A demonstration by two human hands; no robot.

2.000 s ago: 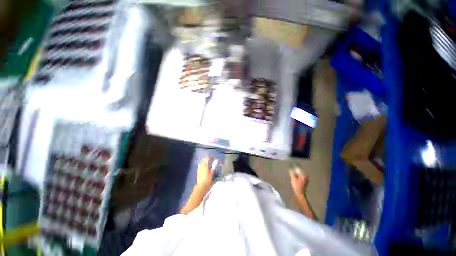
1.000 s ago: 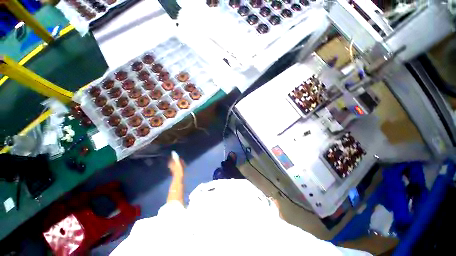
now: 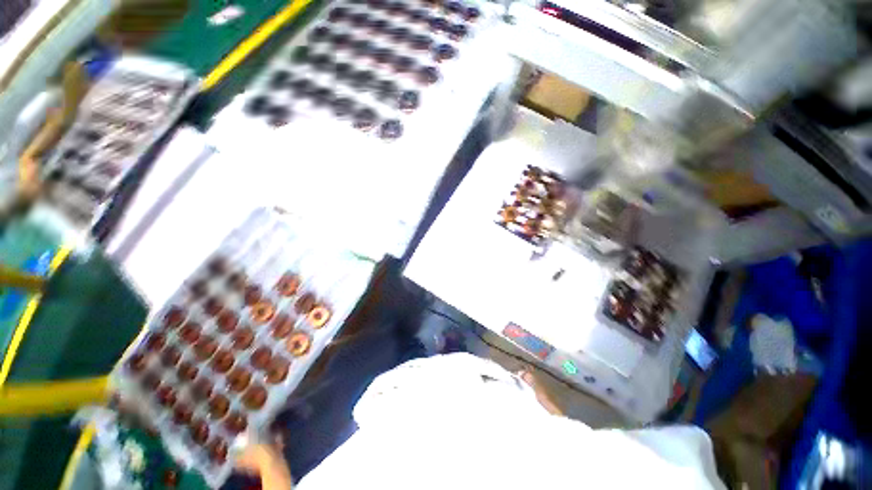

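Note:
A translucent blister tray (image 3: 274, 230) with rows of copper ring parts (image 3: 262, 311) lies at the lower left; its far pockets hold no rings. My left hand (image 3: 260, 457) is at the tray's near corner, blurred; whether it holds or touches anything I cannot tell. My right hand (image 3: 542, 390) shows only as a small bit of skin beside the white clothing, mostly hidden. Two fixtures full of copper parts, the left fixture (image 3: 534, 205) and the right fixture (image 3: 643, 293), sit on the white machine bed (image 3: 459, 239).
A tray stack (image 3: 325, 172) with dark parts on top stands beyond the tray. Another person's arm (image 3: 48, 129) is by a further tray (image 3: 119, 134) at upper left. Yellow frame bars (image 3: 57, 395) cross the green bench. A blue shelf (image 3: 813, 316) stands at right.
The view has turned, and the ring tray now shows lower and further left. My left hand has come from beside the tray to its near corner. Another person's arm has come into view.

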